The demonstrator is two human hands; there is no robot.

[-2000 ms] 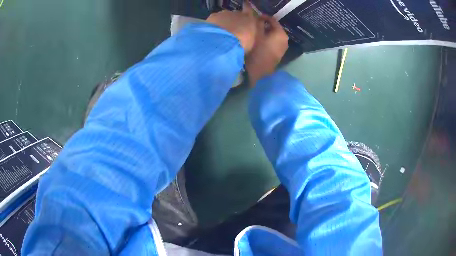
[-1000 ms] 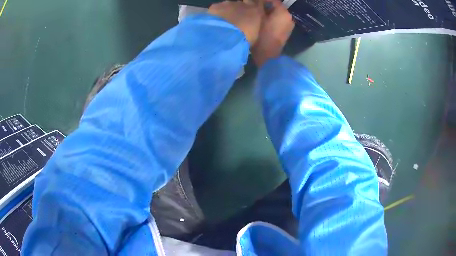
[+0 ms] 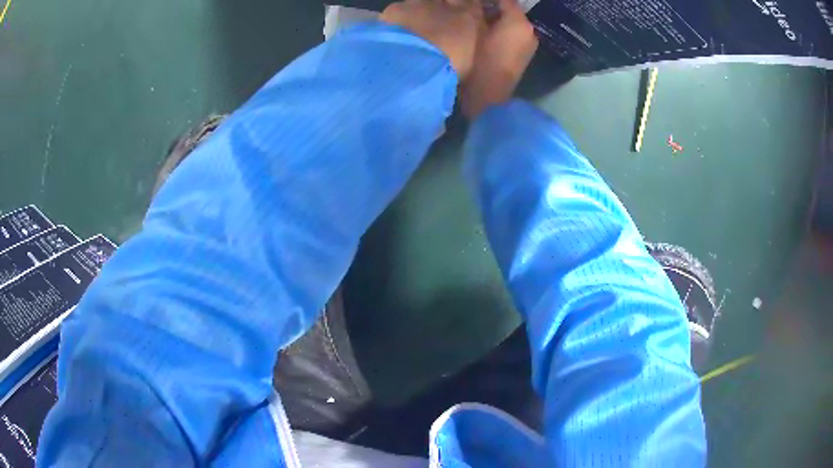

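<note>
My left hand (image 3: 438, 35) and my right hand (image 3: 500, 57) are close together at the top edge, fingers curled and partly cut off. A white sheet (image 3: 349, 20) shows beside and behind my left wrist and appears held in my left hand; most of it is hidden by hand and sleeve. My right hand's fingertips and anything in them are hidden. A dark navy printed TV carton (image 3: 639, 32) with a white edge stripe stands just right of my hands, cut off by the top edge.
Several dark printed cartons (image 3: 46, 288) stand at the lower left. A yellowish thin strip (image 3: 646, 110) and a small red scrap (image 3: 674, 143) lie on the green floor. A shoe (image 3: 685, 283) is at the right, with a yellow floor line (image 3: 728, 367) beyond it.
Since the oldest frame, my hands and the carton sit higher in view, and the floor items have shifted right and up. Over the last second my hands have hardly moved.
</note>
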